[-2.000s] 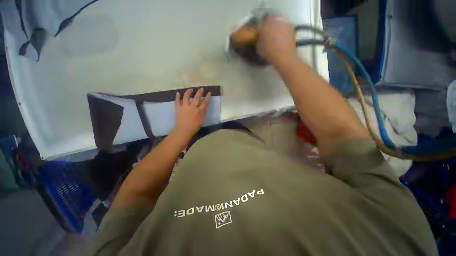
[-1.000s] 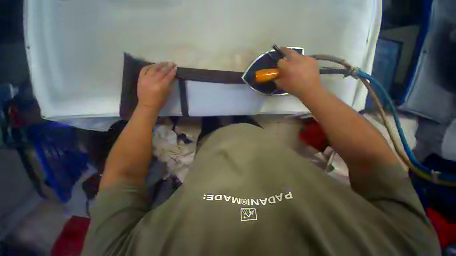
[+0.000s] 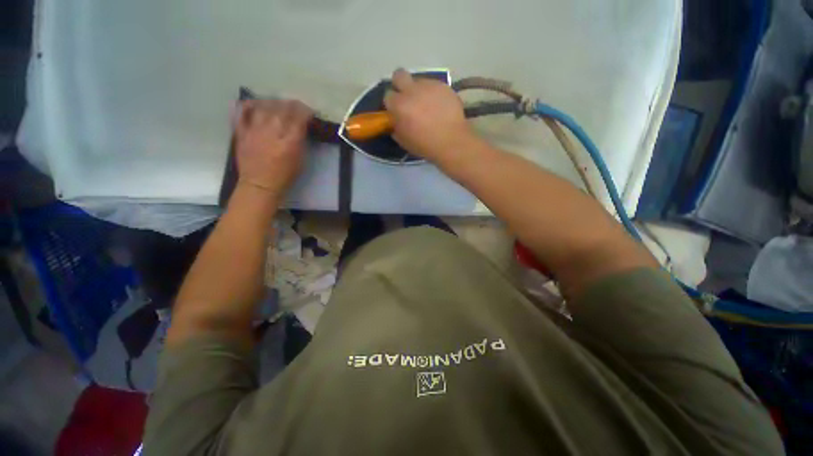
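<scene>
The pale blue-grey garment panel (image 3: 406, 189) lies along the near edge of the table. A dark band (image 3: 322, 130) runs along its upper edge and a narrow dark cross strip (image 3: 345, 178) crosses it. My right hand (image 3: 426, 116) is closed round the orange-brown handle of the steam iron (image 3: 379, 150). The iron rests on the panel's upper part, its tip pointing left along the band, and hides the band beneath it. My left hand (image 3: 271, 147) is on the panel's left end, over the dark cloth; whether its fingers pinch the cloth is blurred.
The off-white ironing table cover (image 3: 205, 53) spreads beyond the panel. A blue and tan steam hose (image 3: 579, 134) runs off right. A blue plastic crate (image 3: 67, 258) stands below left, and a white cloth bundle (image 3: 781, 272) is at right.
The iron first came down onto the panel's right part, then moved left along the dark band towards my left hand. My left hand moved to the panel's left end. The view has shifted too.
</scene>
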